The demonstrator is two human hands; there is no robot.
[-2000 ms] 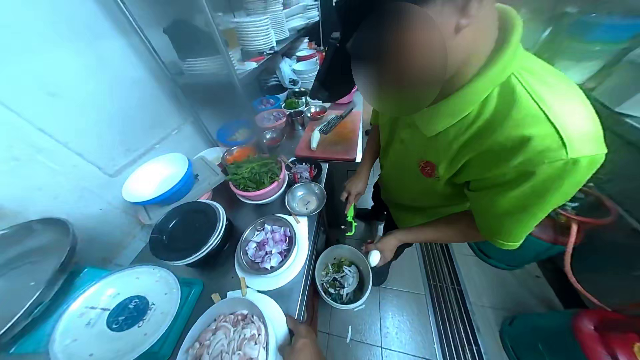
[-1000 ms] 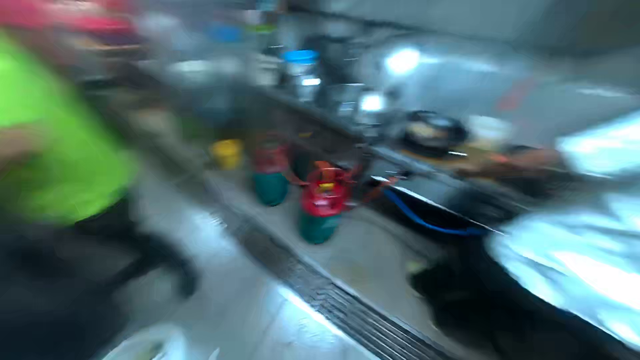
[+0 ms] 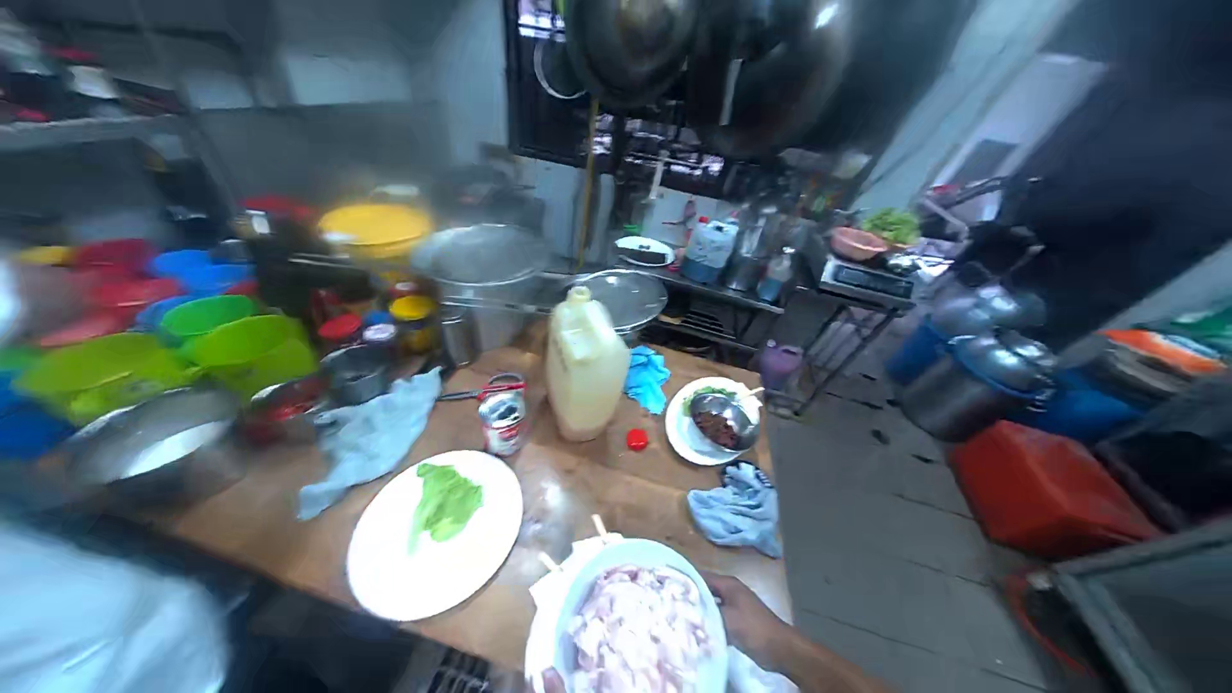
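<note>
My right hand [image 3: 746, 616] grips the right rim of a pale bowl [image 3: 710, 602] filled with cut raw meat [image 3: 640, 626]. Only fingertips of my left hand [image 3: 553, 681] show, at the bowl's lower left side. Under the bowl is a white plate [image 3: 539, 645], with wooden stick ends showing at its far edge. Left of the bowl, a white oval plate [image 3: 385, 568] with a green lettuce leaf [image 3: 448, 502] lies on the wooden table [image 3: 587, 481].
Beyond stand a plastic jug [image 3: 587, 371], an opened can [image 3: 502, 423], scissors [image 3: 481, 390] and a plate with a small metal bowl [image 3: 720, 422]. Cloths [image 3: 736, 510] lie about. Colored baskets [image 3: 255, 351] fill the left. A person's pale sleeve [image 3: 96, 616] is at lower left; a red container [image 3: 1049, 491] stands right.
The view has swung from the prep counter and the person in green, past gas cylinders, to this wooden table. The meat bowl, at the bottom of the first frame, is now in front of me.
</note>
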